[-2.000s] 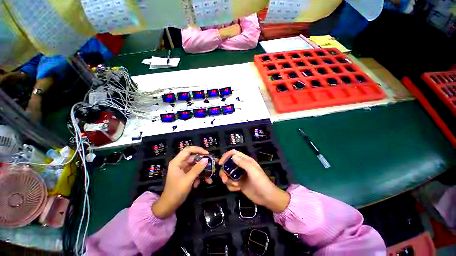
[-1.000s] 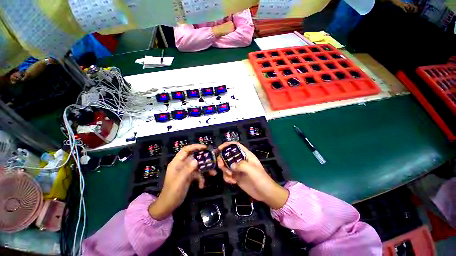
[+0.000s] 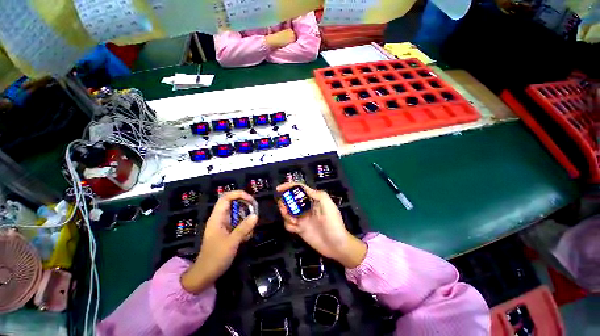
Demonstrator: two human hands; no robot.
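Observation:
My left hand (image 3: 225, 228) holds a smartwatch (image 3: 241, 211) on edge between thumb and fingers, its lit screen seen at an angle. My right hand (image 3: 314, 220) holds a second smartwatch (image 3: 296, 201) with its screen lit in blue and white, facing up towards me. The two watches are apart. Both hands are above the black foam tray (image 3: 342, 241). Several pockets of this tray hold watches, the back row with lit coloured screens and the near ones dark. The hands and sleeves hide some pockets.
Two rows of lit units (image 3: 242, 122) stand on a white board (image 3: 299, 108). White cables (image 3: 128, 118) tangle at left, above a pink fan (image 3: 18, 269). A red tray (image 3: 401, 121) holds dark watches. A pen (image 3: 393, 186) lies right. A person's pink sleeves (image 3: 237, 49) rest across the bench.
My hands have moved apart. The left watch has tilted onto its edge, and the right watch now shows a blue and white screen. The view has shifted, so the bench appears further left.

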